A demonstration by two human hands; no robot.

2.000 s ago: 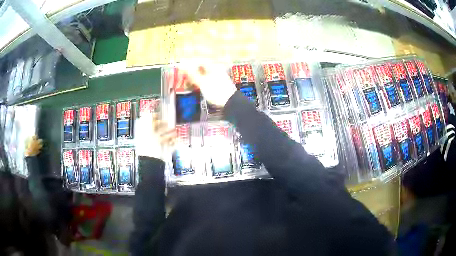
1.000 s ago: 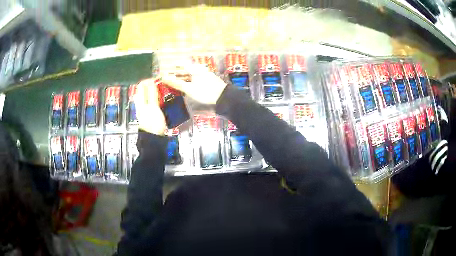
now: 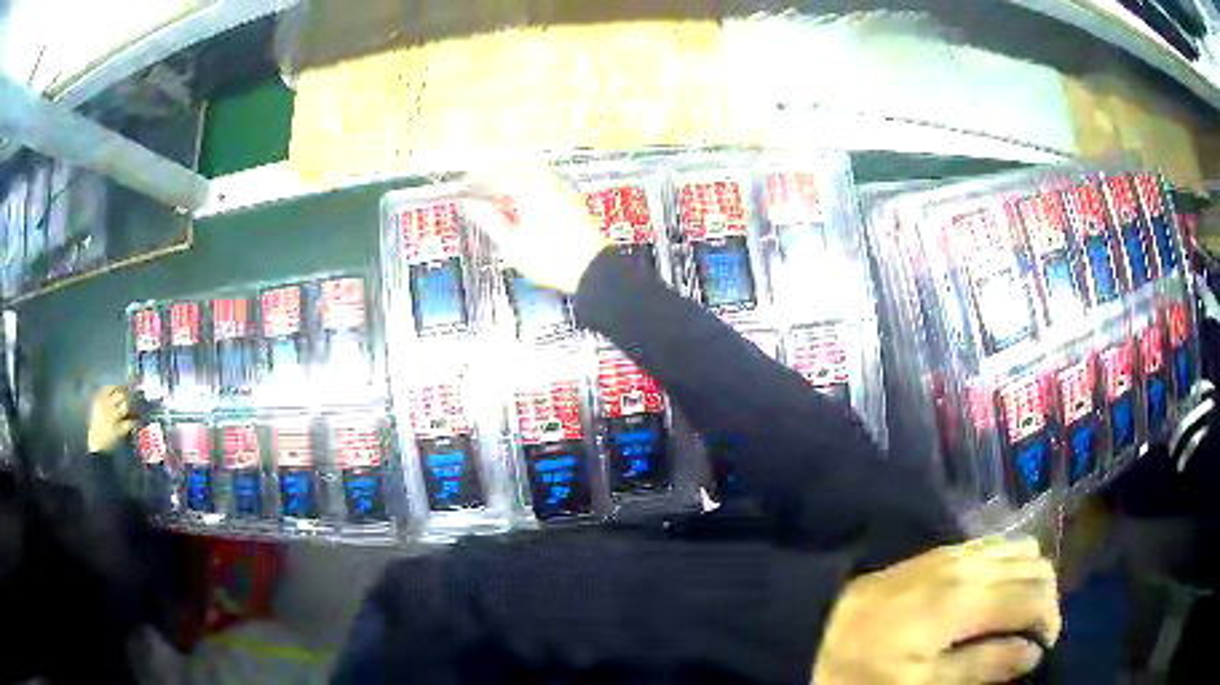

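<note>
A clear blister tray (image 3: pixel 492 468) with two rows of red-and-dark printed cards lies in front of me. My right hand (image 3: pixel 542 230) is over the second pocket of its back row, blurred by glare; a red patch shows at the fingertips, and its grip is unclear. An upright card (image 3: pixel 435 270) is in the back-left pocket. My left hand (image 3: pixel 943 616) seems to be the large one at the lower right, below my right sleeve and near the right stack's front edge. Its fingers are curled; whether it holds something is hidden.
Stacked filled trays (image 3: pixel 983 341) stand at right. A neighbouring filled tray (image 3: pixel 254 402) lies at left on the green surface, with another person's hand (image 3: pixel 110 418) at its left edge. A tan board (image 3: pixel 509 101) runs behind. A red object (image 3: pixel 241 582) is below left.
The tilted card between my hands is gone, and a card now shows in the back-left pocket. My left hand has left that area, apparently crossing to the lower right.
</note>
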